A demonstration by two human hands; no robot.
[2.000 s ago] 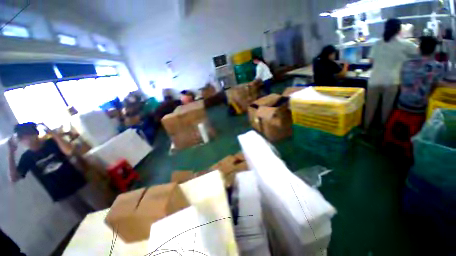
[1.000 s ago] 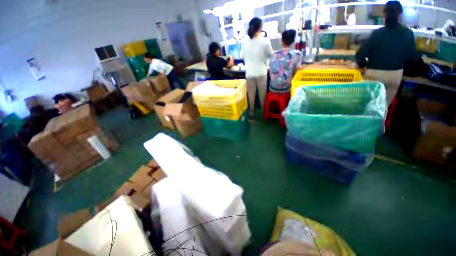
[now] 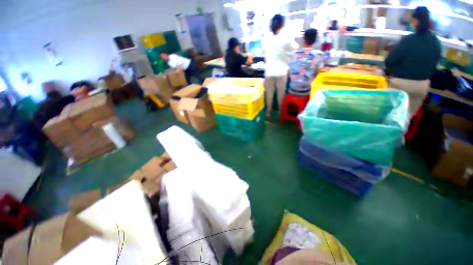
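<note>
Neither of my hands can be made out. Nearest in front of me, a foam wrap stack [image 3: 215, 186] stands as tall white bundles at the bottom centre. To its left are pale foam sheets [image 3: 127, 217] and brown cartons [image 3: 49, 240], cut off by the lower edge. A yellow woven sack [image 3: 334, 248] with a whitish patch lies on the floor at the bottom right of centre. A blurred beige and dark red shape covers its lower part; I cannot tell what it is.
A green lined crate [image 3: 352, 132] sits on blue crates [image 3: 337, 168] at the right. Yellow crates [image 3: 237, 98] stand on a green one. Stacked shipping cartons [image 3: 85, 127] stand at the left, an open carton [image 3: 193, 111] farther back. Several people [image 3: 306, 67] are at the rear benches.
The view has swung right from the window side and a person at the left, then slightly back left. The yellow sack has come into view at the bottom.
</note>
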